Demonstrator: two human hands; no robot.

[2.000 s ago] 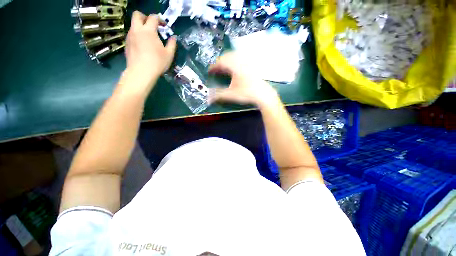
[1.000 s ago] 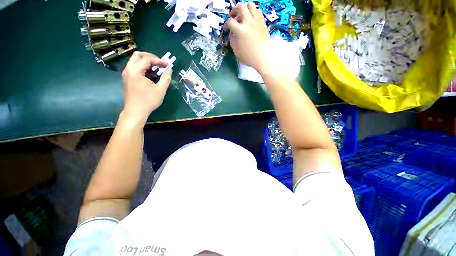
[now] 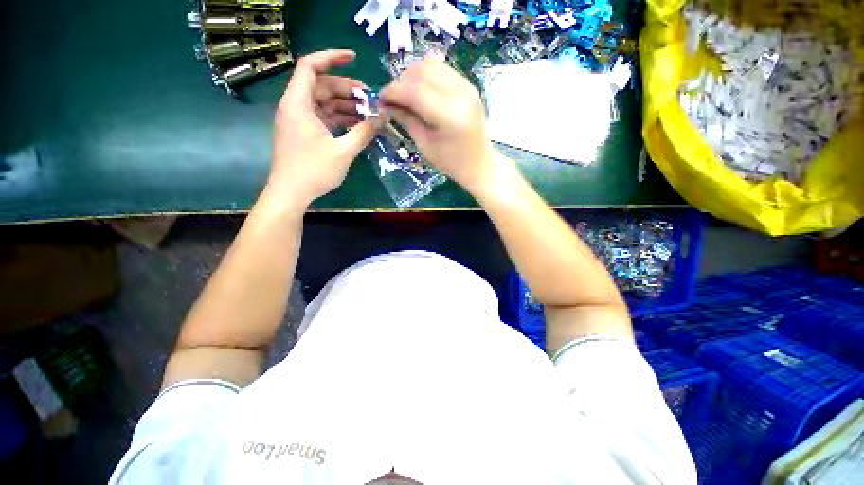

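Note:
My left hand [image 3: 317, 133] is shut on a white plastic piece [image 3: 364, 102], held between its fingertips just above the bench. My right hand [image 3: 441, 118] meets it, its fingertips pinched at the same piece; whether they grip a small part there is too small to tell. A clear zip-lock bag [image 3: 407, 180] with metal parts lies on the green bench below my hands, its upper end hidden by them. Tubular latches [image 3: 248, 45] lie fanned at the upper left. White plastic pieces [image 3: 403, 17] and blue-filmed plates [image 3: 589, 28] are heaped at the top.
A stack of empty bags [image 3: 549, 109] lies right of my right hand. A yellow sack [image 3: 677, 161] of white slips stands at the right. Blue plastic crates [image 3: 782, 379] sit below the bench's front edge, one holding finished packs [image 3: 630, 254].
My right hand has come back from the heaps to my left hand. My left hand has moved right and up with the white piece, over the bag. The whole view has shifted slightly.

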